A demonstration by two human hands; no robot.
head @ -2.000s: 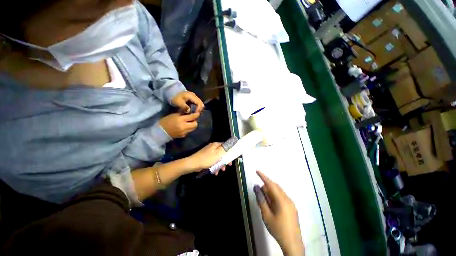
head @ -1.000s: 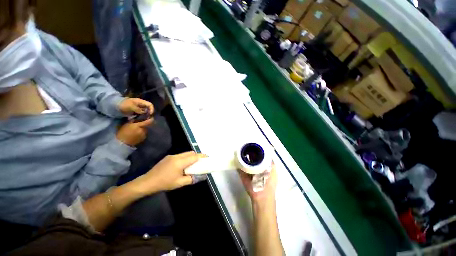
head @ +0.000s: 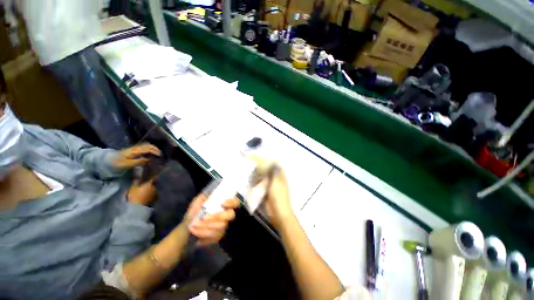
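A cream-white hair dryer [head: 229, 186] is held over the near edge of the bench ledge, slightly blurred. My left hand [head: 212, 218] is closed around its handle. My right hand [head: 274, 190] is at the head end, blurred, with a pale crumpled scrap [head: 256, 194] in its fingers against the dryer. The dryer's dark round opening [head: 253, 142] faces up and away. Whether my right fingers also grip the head cannot be told.
Several white dryers [head: 458, 241] stand in a row at the lower right, beside a hammer [head: 420, 269] and a black pen-like stick [head: 370, 252]. A neighbour in a blue shirt [head: 70, 205] sits at left. A green belt [head: 328, 128] runs beyond the white ledge [head: 345, 217].
The view has swung right, showing the dryer row and hammer. The dryer has turned, its head now pointing away. My left hand holds the handle lower down; my right hand stays at the head.
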